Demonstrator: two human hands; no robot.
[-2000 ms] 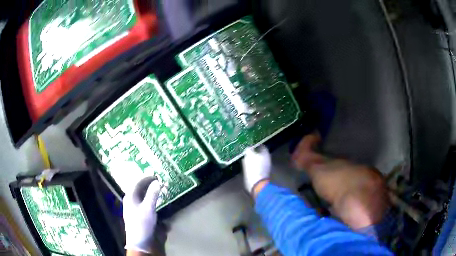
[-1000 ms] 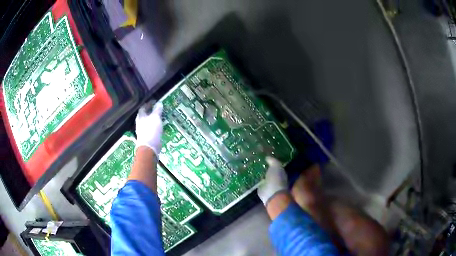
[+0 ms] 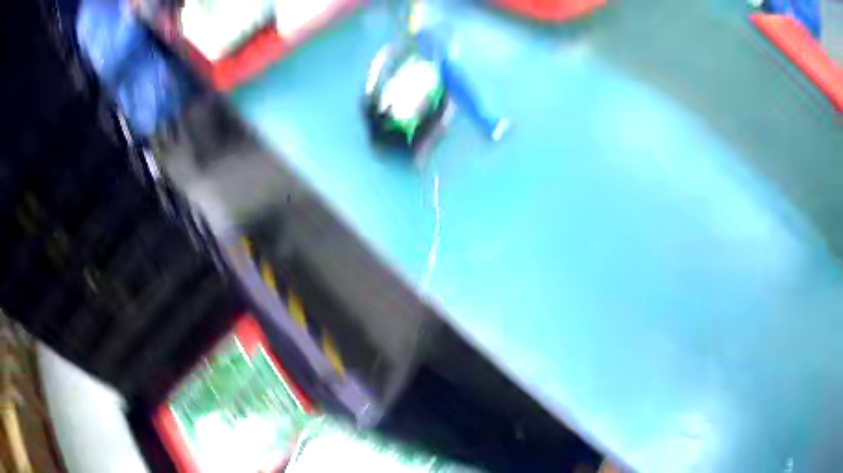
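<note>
The picture is strongly blurred. Neither of my hands can be made out. A dark round spool [image 3: 407, 100], likely solder wire, stands on the blue-green bench top [image 3: 592, 249]. A thin pale wire [image 3: 436, 222] trails from it towards the bench's near edge. A blue-handled tool [image 3: 470, 97], perhaps side cutters, lies just right of the spool. A pale green circuit board [image 3: 360, 456] is cut off by the bottom edge; what holds or bears it is hidden.
Another green board [image 3: 231, 402] lies in a red-lined black tray at lower left. A bar with yellow and dark stripes [image 3: 296, 314] runs below the bench edge. Red-edged items show at the top and upper right. Blurred blue cloth, perhaps a person's, shows at upper left.
The view has swung from the floor trays to the bench. Both gloved hands, earlier on a board in the black tray, have left the picture.
</note>
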